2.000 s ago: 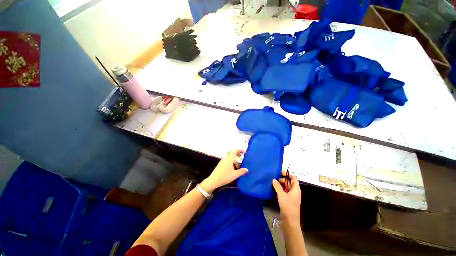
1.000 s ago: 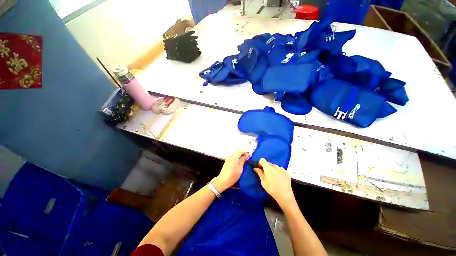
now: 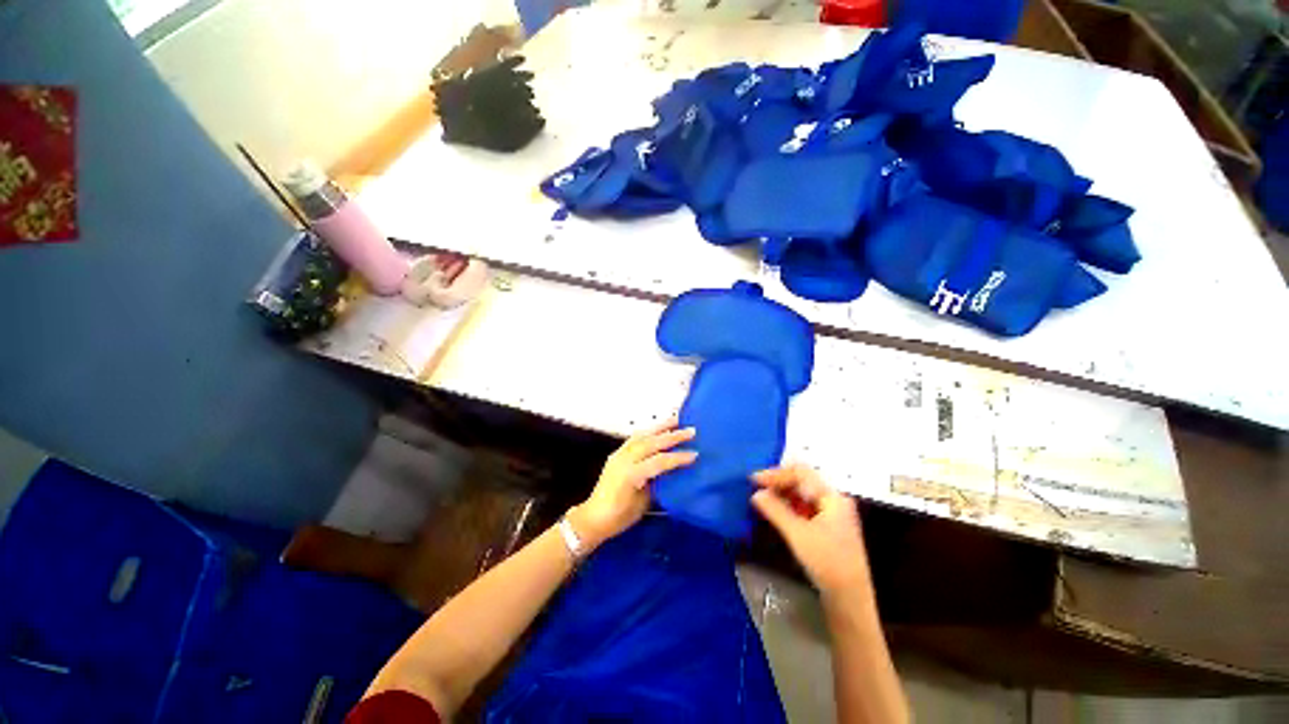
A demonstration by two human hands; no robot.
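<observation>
A royal blue pouch [image 3: 734, 422], plain face up, lies over the near edge of the lower board. My left hand [image 3: 636, 478] holds its left edge, fingers flat on top. My right hand [image 3: 816, 521] is at its lower right edge with fingers curled; a small bit of red shows between the fingers, likely the thread snips, mostly hidden. Whether the right fingers also pinch the pouch edge is unclear. Another blue pouch [image 3: 738, 328] lies just beyond, partly under the first. Blue cloth [image 3: 643, 629] covers my lap.
A pile of blue pouches [image 3: 804, 193] lies on the white table [image 3: 1180, 283]. A black stack [image 3: 488, 108] stands at the back left. A pink bottle [image 3: 359, 243] and dark basket [image 3: 294, 287] are at the left end. Blue bins [image 3: 106, 587] stand lower left; a cardboard box [image 3: 1166, 608] is lower right.
My right hand has moved from the pouch's left side by my left hand back to its lower right edge. My left fingers now lie flatter on it. The whole view has shifted slightly.
</observation>
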